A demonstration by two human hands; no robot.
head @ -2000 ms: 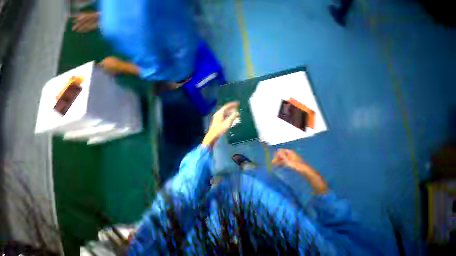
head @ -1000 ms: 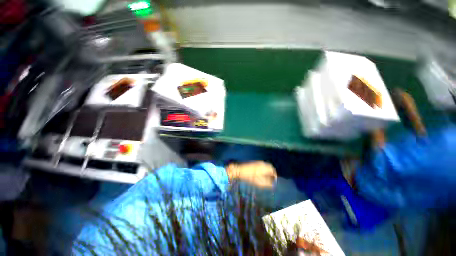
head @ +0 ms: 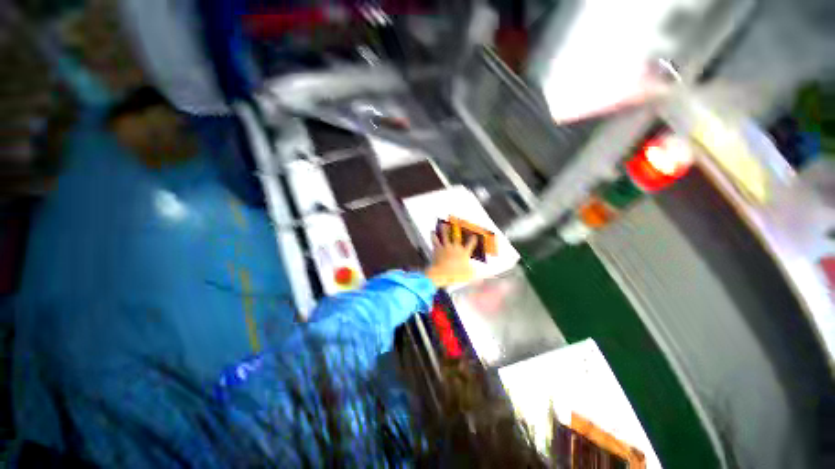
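Note:
My left hand [head: 451, 262] lies on top of a white retail box with a brown-and-orange picture [head: 424, 216], its fingers spread. The box is at the end of the dark conveyor belt [head: 377, 240], beside the scale. The silver plate of the digital scale [head: 508, 316] shows in front of it, with blurred red digits along its side. Another white retail box [head: 572, 380] is at the bottom right, partly cut off and partly covered by hair. My right hand is not in view.
A red lamp [head: 661, 159] is lit on the signal tower at the right. A red stop button [head: 344, 276] is on the conveyor's side panel. The green bench [head: 600, 316] runs beside the scale. Part of another white box [head: 395, 154] lies farther along the belt. The view is blurred.
The view has turned towards the conveyor. My left hand has reached out onto a box. The scale plate, covered by a box before, now shows. The signal lamp has gone from green to red.

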